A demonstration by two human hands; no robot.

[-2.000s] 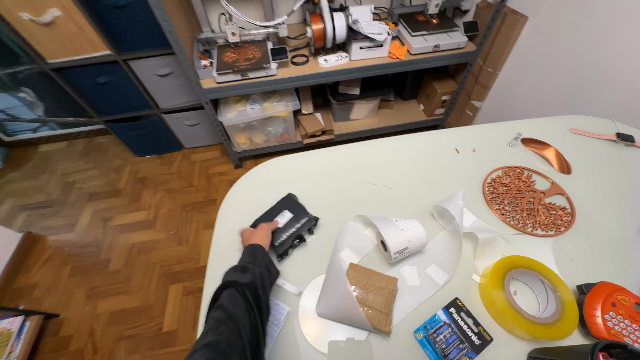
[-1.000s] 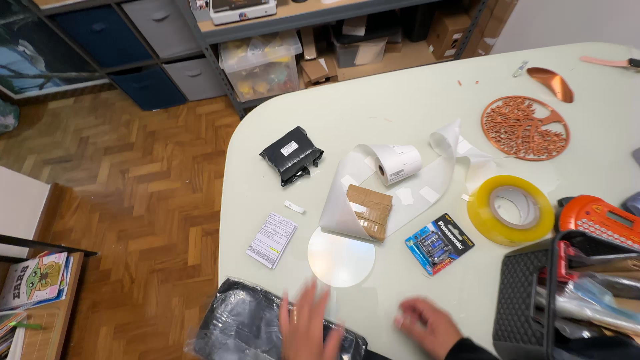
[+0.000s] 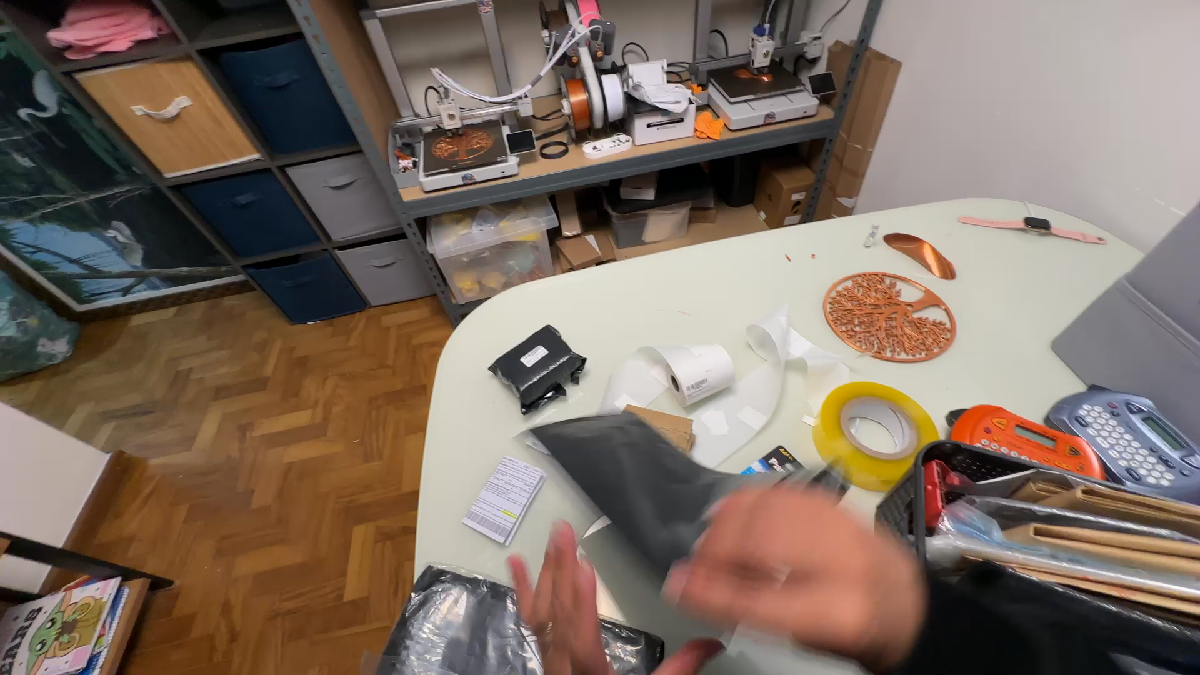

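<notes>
A dark grey plastic mailing bag, blurred by motion, hangs over the near middle of the table, with my right hand closed on its near end. My left hand is raised beside it, fingers extended, holding nothing that shows. Below my left hand lies a stack of black plastic bags. A wrapped black parcel with a white label sits near the left edge, and a printed paper slip lies nearer me. The grey bag partly hides a piece of cardboard and the battery pack.
Around the middle are a label roll and its loose backing strip. Farther right lie a yellow tape roll, a copper-coloured tree disc, an orange label maker, a blue-grey one and a black basket of packaging.
The grey bag has come up over the table in my right hand; one second ago that hand held nothing. Two seconds ago a hand was on the black parcel, which now lies free.
</notes>
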